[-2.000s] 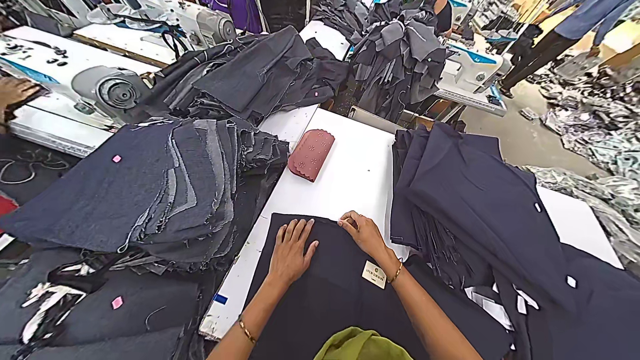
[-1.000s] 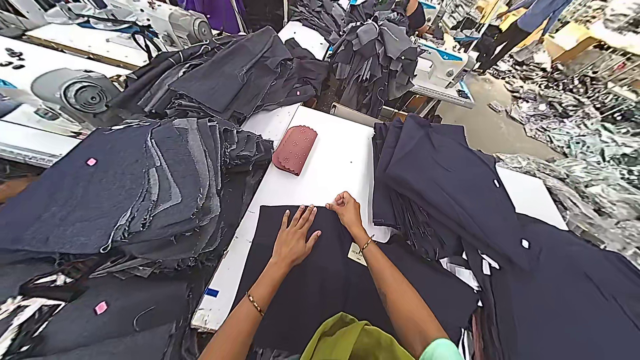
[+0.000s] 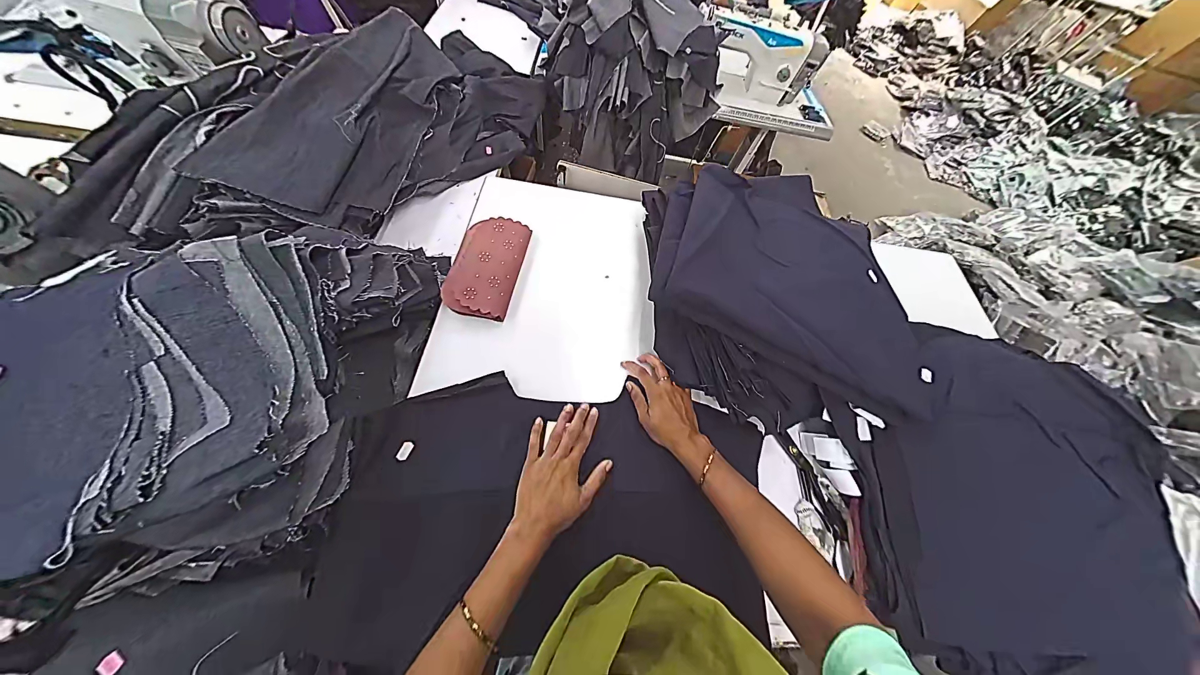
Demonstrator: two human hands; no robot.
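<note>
My left hand [image 3: 558, 469] lies with fingers apart on a dark navy fabric panel [image 3: 450, 525], partly over a small pale label near its top edge. My right hand [image 3: 664, 403] rests at the panel's curved upper edge, fingers spread loosely; whether it pinches the cloth is unclear. The panel lies over the near part of a white table [image 3: 581, 272] and bears a small white sticker [image 3: 405, 451] at left. Farther up the table sits a dusty-red purse with a scalloped edge [image 3: 487, 269].
Stacked grey-blue fabric pieces [image 3: 225, 375] flank the left side, with more dark cloth [image 3: 328, 112] behind. Folded navy fabric [image 3: 778, 281] lies at right. A white sewing machine [image 3: 764, 56] stands beyond, and plastic-wrapped bundles [image 3: 1022, 169] cover the floor at right.
The panel's curved edge and white sticker now show, where a straighter edge lay one second ago. My hands have moved apart at the far edge. The view has shifted closer.
</note>
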